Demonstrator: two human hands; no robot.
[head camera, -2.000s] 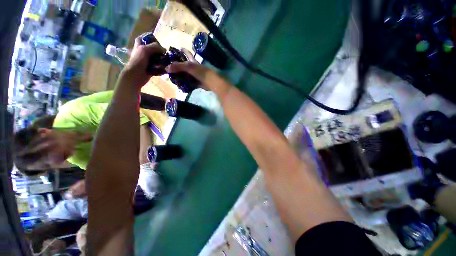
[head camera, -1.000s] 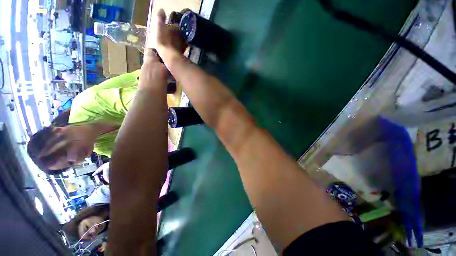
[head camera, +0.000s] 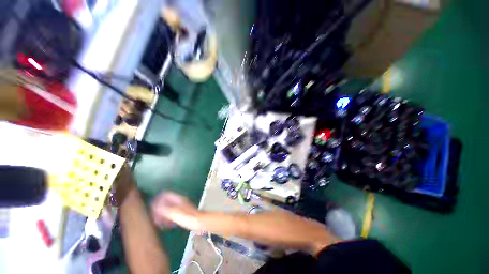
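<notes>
The view is strongly blurred. My left hand (head camera: 123, 184) is at the far edge of the green belt (head camera: 185, 144), beside a yellow board with holes (head camera: 94, 174); its fingers and anything in them cannot be made out. My right hand (head camera: 170, 210) is over the near part of the belt, to the right of my left hand, with fingers loosely spread and nothing visible in it. A black cylinder housing (head camera: 153, 148) is on the belt beyond my hands.
A bench at the right holds a pale panel (head camera: 308, 144) with dark round parts, a green piece (head camera: 244, 191) and a white cable (head camera: 215, 249). Farther right, trays of dark round parts (head camera: 375, 144) with small lights stand by a blue crate (head camera: 442, 155). A dark cylinder (head camera: 21, 185) is far left.
The view has swung, bringing the bench, parts trays and blue crate into sight. My hands, close together at the belt's far side before, are now apart. The person opposite is out of view.
</notes>
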